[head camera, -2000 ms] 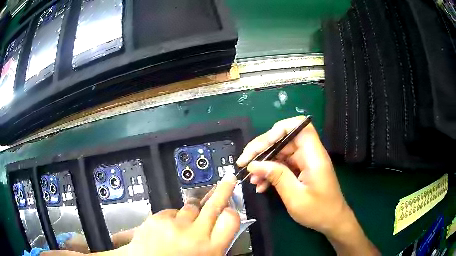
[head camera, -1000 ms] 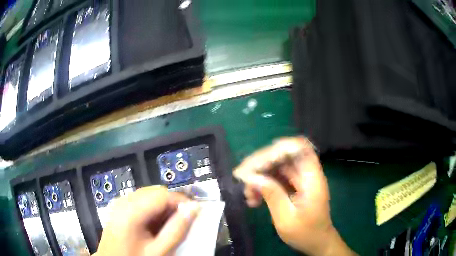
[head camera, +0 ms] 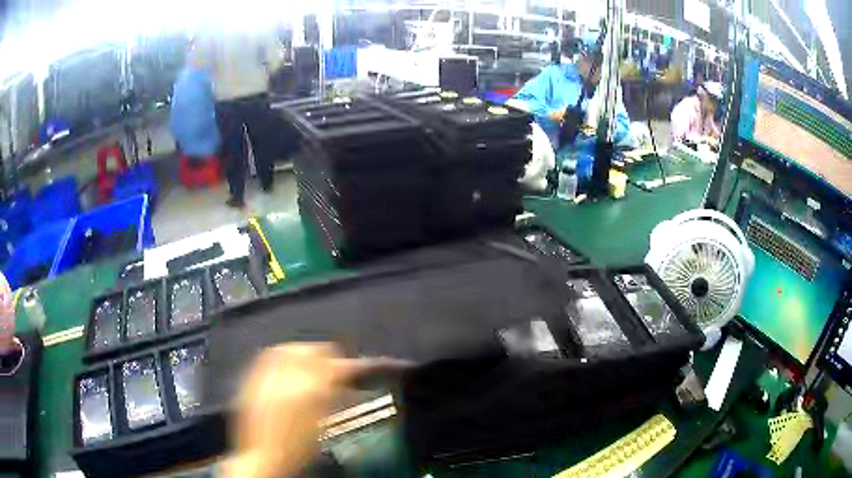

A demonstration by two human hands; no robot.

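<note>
A black foam tray or sheet (head camera: 411, 299), blurred, slants across the middle above other trays. My left hand (head camera: 290, 401), blurred and cut off by the bottom edge, is at its near left edge and seems to grip it. My right hand is not visible. Phone units lie in a tray at the right, one of them a silver and dark unit (head camera: 598, 317). More phone units (head camera: 142, 387) lie in slots of trays at the left. No tweezers or white sheet can be made out.
A tall stack of black trays (head camera: 402, 177) stands behind. A white fan (head camera: 699, 273) and monitors (head camera: 789, 280) are at the right. A yellow perforated-looking strip (head camera: 626, 453) lies at the front. Blue bins (head camera: 103, 233) and people, one in blue (head camera: 551, 93), are beyond.
The view has swung up from the close work to the whole bench and hall. The white sheet and my right hand are out of sight. My left hand is now at a raised black tray.
</note>
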